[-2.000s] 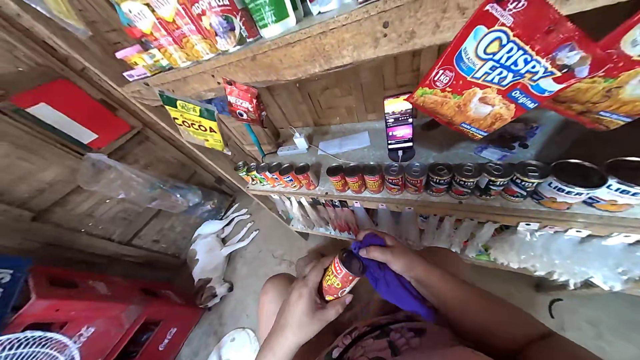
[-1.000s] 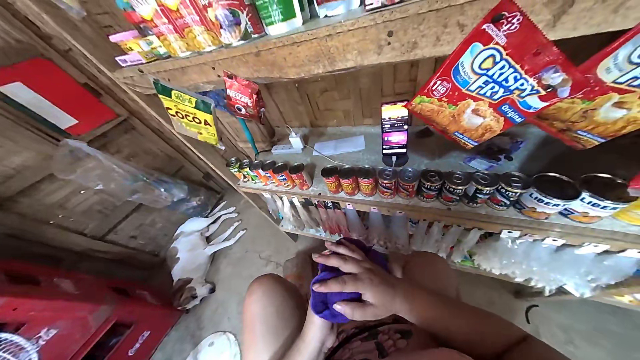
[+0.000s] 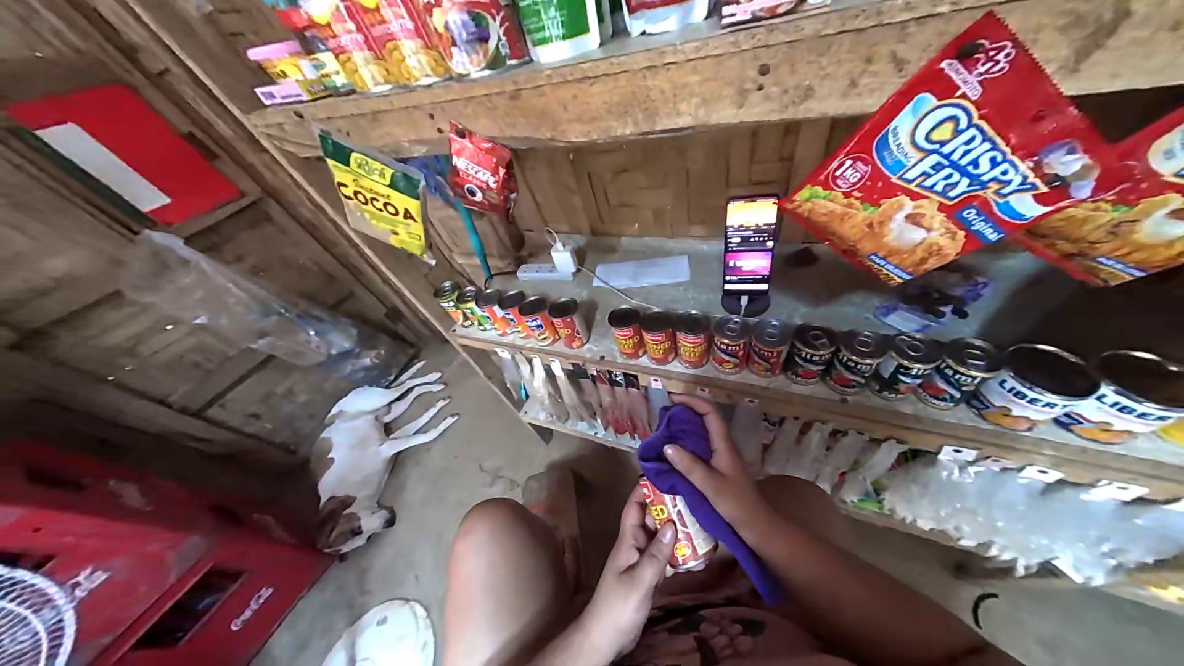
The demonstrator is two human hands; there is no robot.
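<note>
Above my lap, my left hand [image 3: 638, 564] grips a red and yellow food can [image 3: 680, 532] by its side and lower end. A purple cloth [image 3: 689, 462] is bunched in my right hand [image 3: 726, 472], which presses it over the can's upper end; the cloth's tail hangs down beside the can. The can's top is hidden under the cloth. Beyond my hands, a row of similar cans [image 3: 658, 337] stands along the shelf edge, with dark-labelled cans [image 3: 811, 354] and larger fruit cans [image 3: 1034, 387] to the right.
A lit phone [image 3: 750, 245] stands upright behind the cans, with a cable to a power strip [image 3: 546, 272]. Clear plastic packs [image 3: 990, 509] hang below the shelf. A breading mix packet [image 3: 943, 157] hangs at upper right. A dog [image 3: 361, 462] lies on the floor near red crates [image 3: 157, 546].
The cloth, wrapped around with the can out of sight a second ago, now leaves the can's side showing. My right hand has moved up and to the right with the cloth.
</note>
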